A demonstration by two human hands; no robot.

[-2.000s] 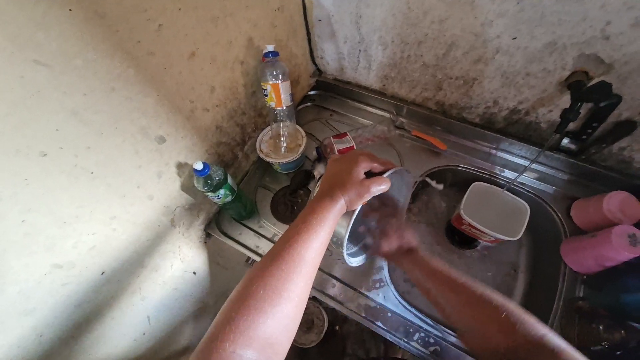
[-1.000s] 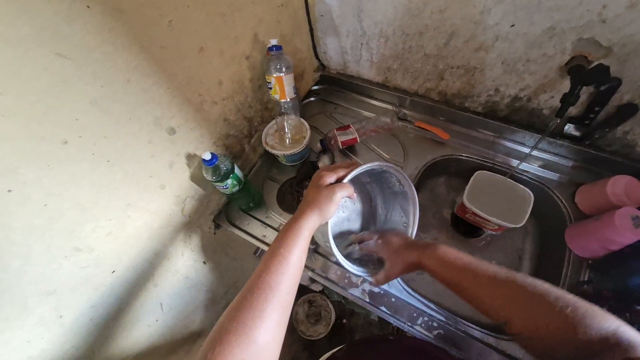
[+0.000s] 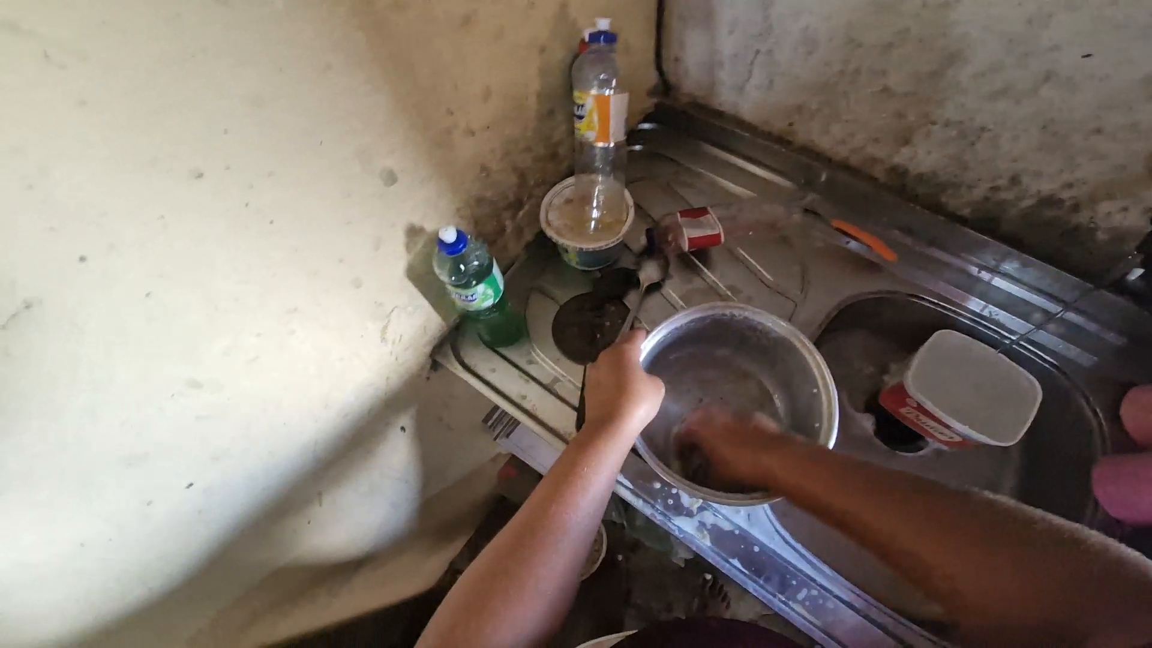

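My left hand (image 3: 624, 385) grips the rim of a round metal pot (image 3: 733, 360) on its left side. The pot's open mouth faces up toward me, above the front edge of the steel sink unit. Inside it, my right hand (image 3: 724, 445) is blurred and low against the inner wall; whether its fingers hold anything cannot be made out. A metal spoon (image 3: 650, 274) lies on the drainboard just behind my left hand. To the right of the pot, a white plastic tub (image 3: 972, 387) with a red label stands in the sink basin (image 3: 1008, 477).
On the drainboard are a green bottle (image 3: 477, 288), a lidded tub (image 3: 587, 220), a clear bottle (image 3: 600, 126), a lying clear bottle with a red label (image 3: 700, 229) and an orange-handled utensil (image 3: 864, 240). Pink objects (image 3: 1125, 486) stand at the right. Walls meet behind the sink.
The pot was tilted sideways two seconds ago; its mouth now faces more upward. My left hand has kept its grip on the rim, and my right hand has moved within the pot.
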